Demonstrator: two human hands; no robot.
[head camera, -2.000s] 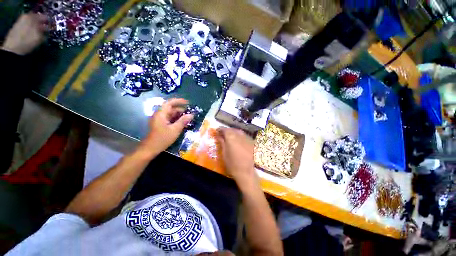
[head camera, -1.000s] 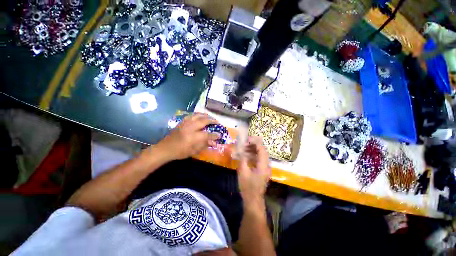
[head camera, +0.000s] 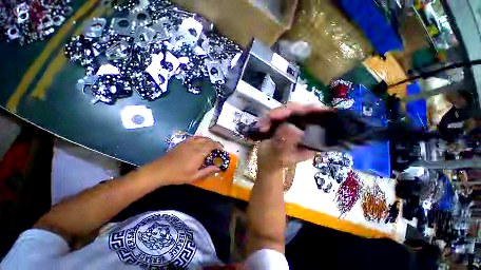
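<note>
My left hand (head camera: 192, 161) holds a small black-and-silver ring-shaped workpiece (head camera: 217, 160) between thumb and fingers, above the orange pad (head camera: 224, 182). My right hand (head camera: 287, 138) grips the thick black electric screwdriver (head camera: 332, 129), which lies nearly level and is blurred. Its tip end is at the near end of the grey-white screw feeder (head camera: 227, 118); whether it touches a screw cannot be told. The tray of gold-coloured parts (head camera: 253, 162) is mostly hidden behind my right hand and forearm.
A large heap of silver plates (head camera: 153, 58) lies on the green bench top, with a single square plate (head camera: 137, 117) in front. To the right are black-and-silver parts (head camera: 332, 170), red parts (head camera: 348, 192), copper-orange parts (head camera: 374, 204) and a blue bin (head camera: 372, 153). A cardboard box (head camera: 271, 16) stands behind.
My right hand has moved up from beside the workpiece and taken hold of the screwdriver, which has tilted from steep to nearly level. My left hand still holds the ring, now slightly lower.
</note>
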